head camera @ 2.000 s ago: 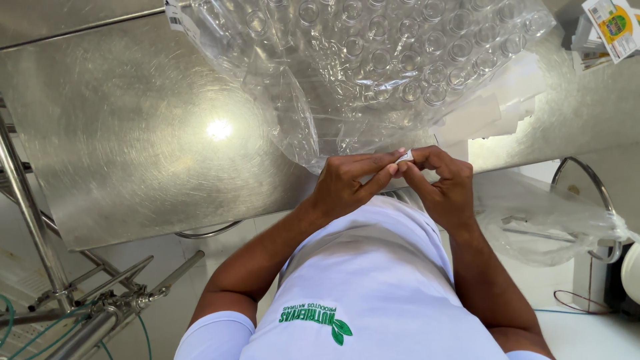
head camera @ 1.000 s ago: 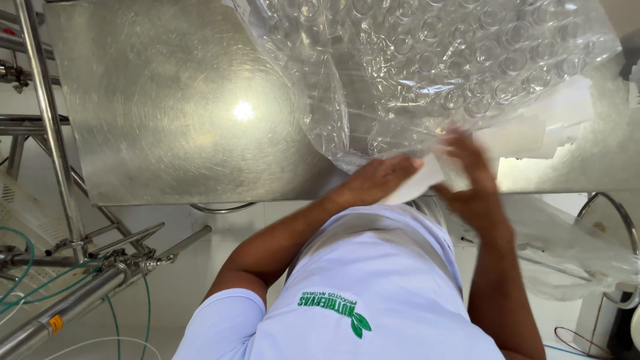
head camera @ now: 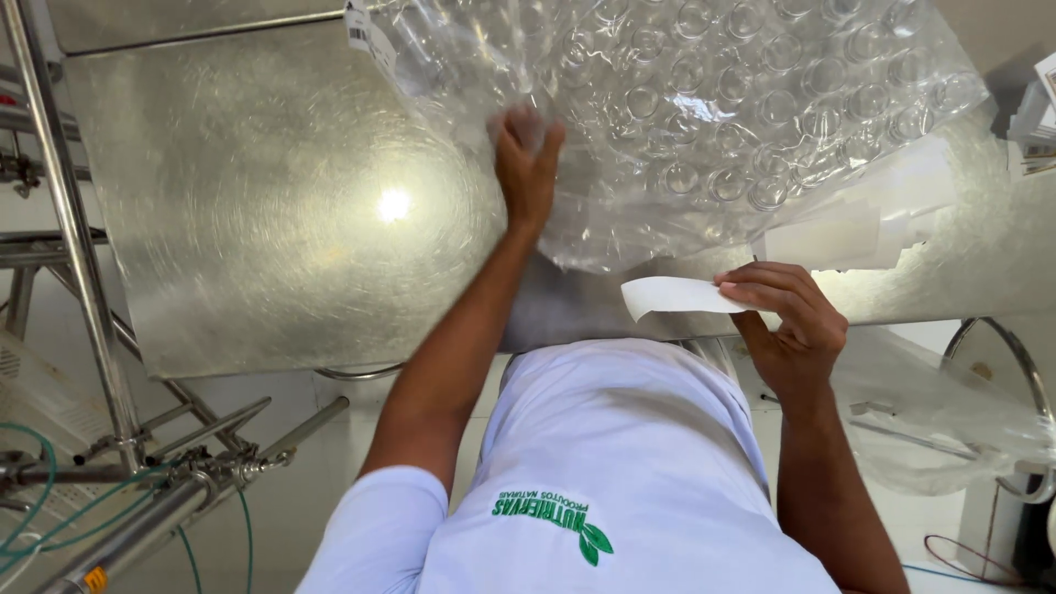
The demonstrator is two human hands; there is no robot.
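Note:
My right hand (head camera: 788, 318) pinches one end of a curled white paper strip (head camera: 676, 295) above the table's near edge. My left hand (head camera: 525, 157), blurred, reaches to the near left part of a large clear plastic bag (head camera: 610, 214), its thumb and fingers apart; whether it grips the film I cannot tell. Round clear containers (head camera: 730, 183) fill the bag in rows. Pale sheets (head camera: 833, 235) lie on the metal table beside the bag's near right edge.
The stainless steel table (head camera: 272, 206) spans the view. A metal tube frame (head camera: 82, 247) with green hoses stands at left. A clear plastic bag (head camera: 932, 412) hangs below the table at right. Printed cards (head camera: 1035, 115) sit at the far right edge.
My hands were together at the table's near edge and have moved apart. The left has gone forward to the bag; the right holds the white strip, seen between both hands a second ago.

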